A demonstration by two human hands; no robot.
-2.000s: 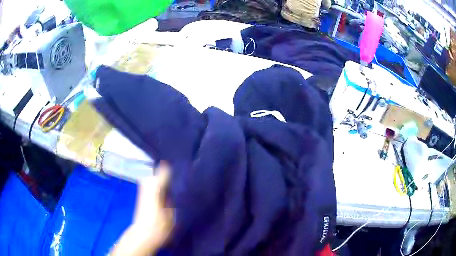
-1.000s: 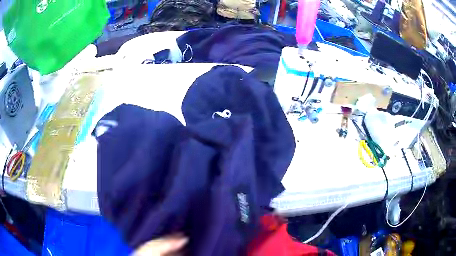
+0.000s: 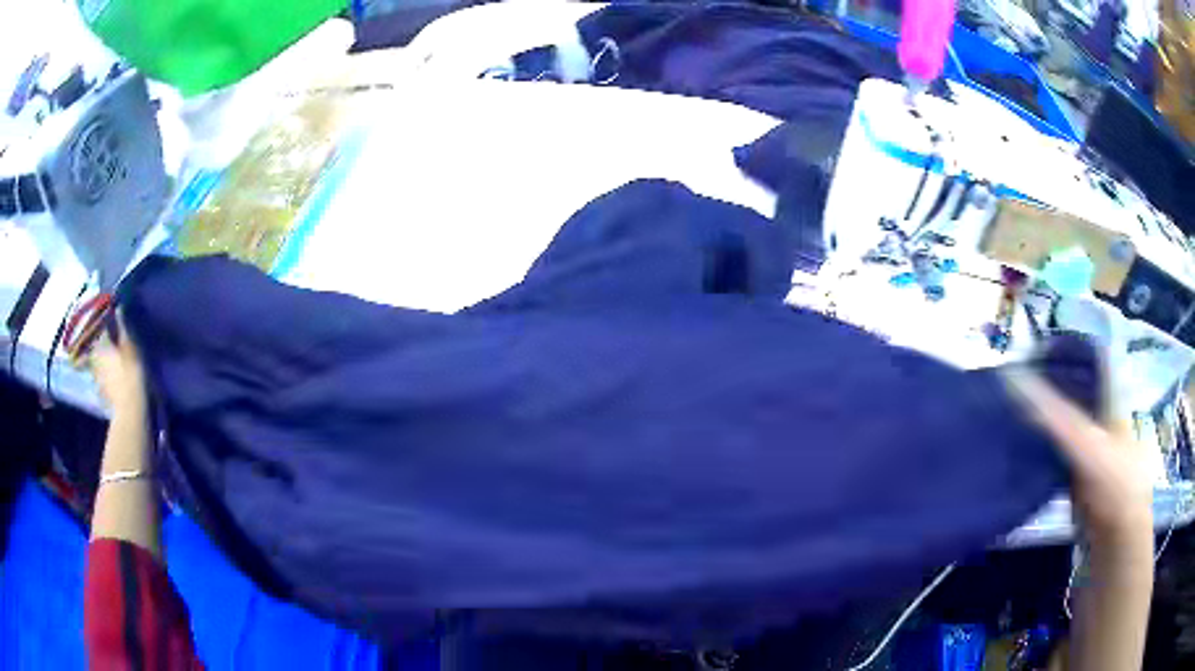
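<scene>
Dark navy trousers (image 3: 590, 433) are stretched wide across the front of the white table, hanging past its front edge. My left hand (image 3: 115, 361) is at the cloth's far left end and holds it by the edge; its fingers are partly hidden. My right hand (image 3: 1094, 452) is closed on the right end of the cloth, blurred, in front of the sewing machine's right part. A rounded part of the cloth lies behind the stretched span, with a small dark patch on it (image 3: 725, 265). No lettering or white drawstring shows.
A white sewing machine (image 3: 904, 171) with a tan panel stands at the right. Another dark cloth (image 3: 734, 53) lies at the back. A grey machine box (image 3: 105, 177) and red-handled scissors (image 3: 87, 325) are at the left. Blue material (image 3: 262, 610) is below the table edge. A green sheet (image 3: 210, 33) is at upper left.
The trousers have gone from a bunched heap to a wide sideways span. My left hand has moved up to the far left. My right hand has come into view at the right.
</scene>
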